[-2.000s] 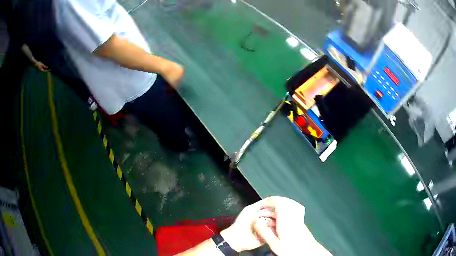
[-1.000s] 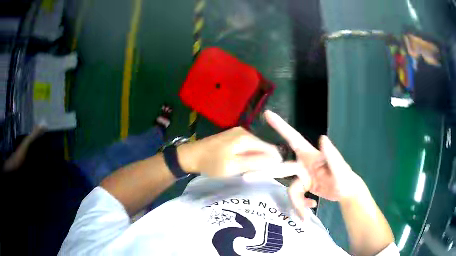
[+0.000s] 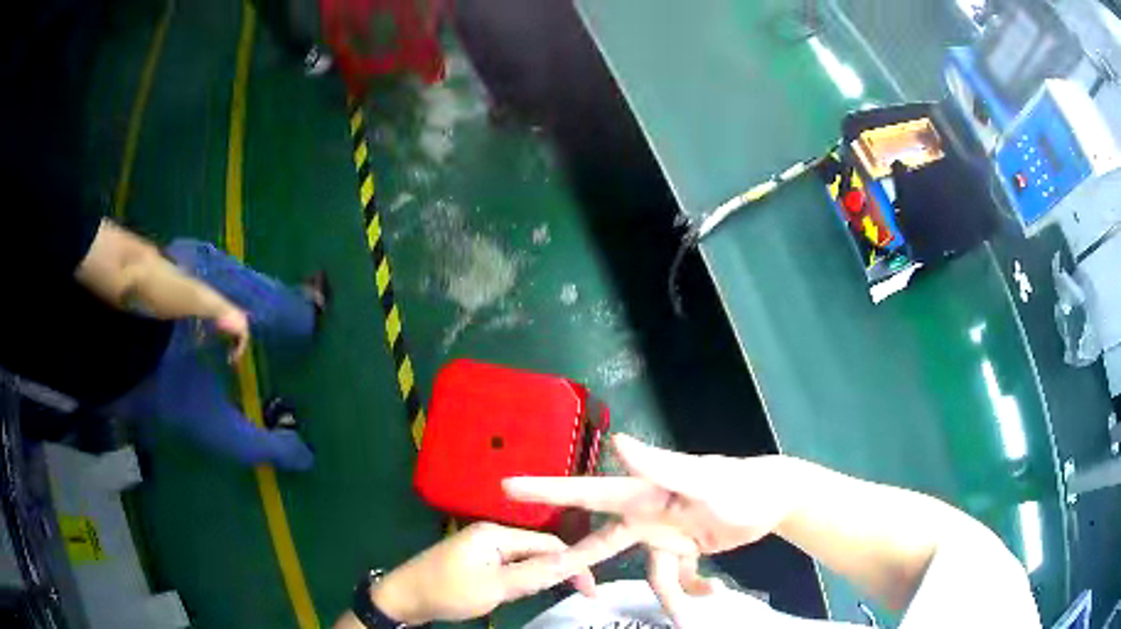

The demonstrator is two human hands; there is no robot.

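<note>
My left hand, with a black wristband, is at the bottom centre, its fingers touching or overlapping the fingers of my right hand. My right hand comes in from the right with its fingers spread and no item visible in it. Whether something small is between the left fingertips cannot be told. A red plastic stool with a small centre hole stands on the floor just beyond my hands.
A long green-topped workbench runs along the right, bearing a black parts box, a taped strap and a blue-panelled machine. A person in jeans is at left. Hazard tape crosses the floor.
The view has swung back up from the wearer's shirt towards the bench. My hands now sit lower in the picture, still together. The person in jeans shows more fully at left.
</note>
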